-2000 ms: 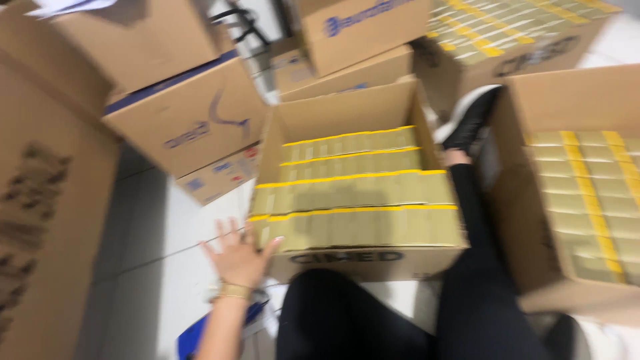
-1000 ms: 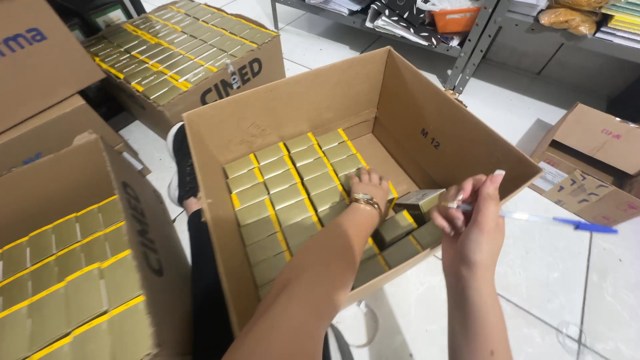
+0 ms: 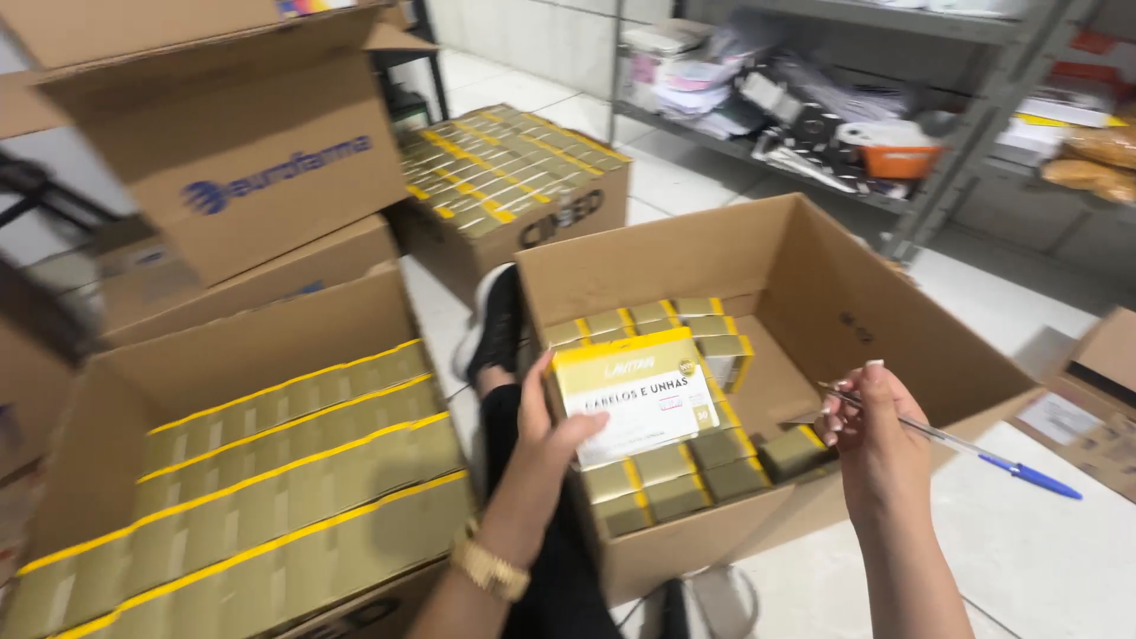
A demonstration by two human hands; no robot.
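My left hand [image 3: 555, 413] holds a white and gold supplement carton [image 3: 639, 395] with a yellow edge, its printed face turned up, over the open cardboard box [image 3: 657, 253] on the right. Between the fingers of my right hand [image 3: 874, 422] is a ballpoint pen [image 3: 958, 444] with a blue cap, above that box's right part. Rows of gold cartons [image 3: 661, 488] with yellow edges stand inside, and bare cardboard bottom shows beside them. A second open box [image 3: 257, 328] on the left holds rows of similar gold cartons [image 3: 293, 479].
A full Cimed box [image 3: 568, 217] of gold cartons stands behind. Stacked Eurofarma boxes [image 3: 284, 177] are at the back left. Metal shelving [image 3: 816, 177] with bags and papers lies beyond the right box. Another cardboard box [image 3: 1100, 399] sits at far right. My shoe [image 3: 497, 324] is between the two open boxes.
My left hand, reaching among the cartons in the right box one second ago, now holds a carton up above them. My right hand still holds the pen. The view has swung left since then.
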